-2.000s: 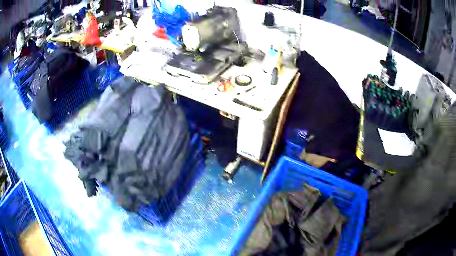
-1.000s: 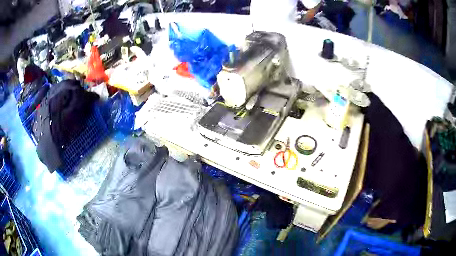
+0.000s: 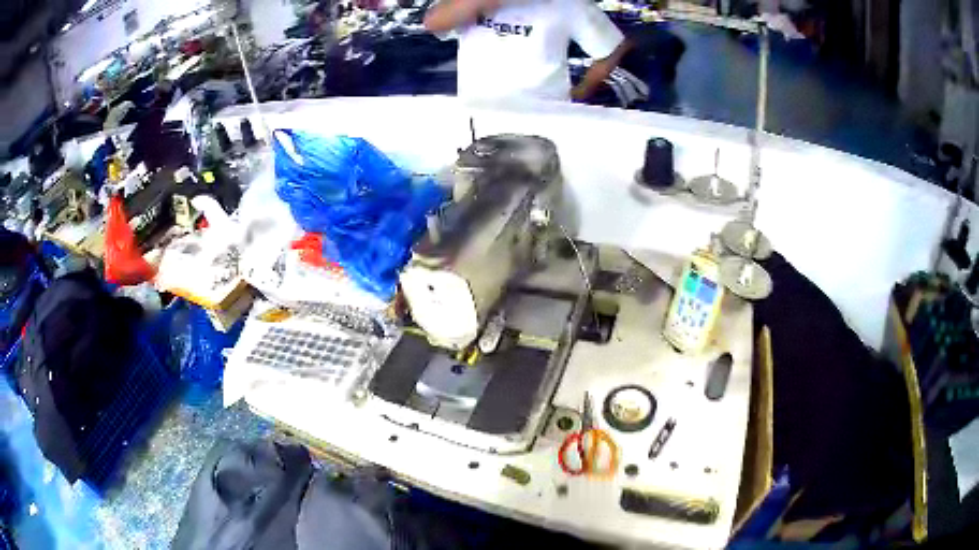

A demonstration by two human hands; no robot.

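Neither of my hands is in the picture. Nearest in front stands an industrial sewing machine with a grey-white head and a dark flat plate, on a white table. Orange-handled scissors lie at the table's front, with a dark tape roll to their right. A control box with a small screen and buttons stands behind the roll. A stack of dark grey garment pieces is at the bottom left, cut off by the picture's edge.
A blue plastic bag lies left of the machine head. Dark cloth in a blue crate stands at the left. A dark cloth heap is right of the table. A person in a white shirt stands behind a white partition.
The view has moved up and closer to the machine table. The grey stack has slid down the picture, and the blue crate with brownish cloth has left it. The person has come into view.
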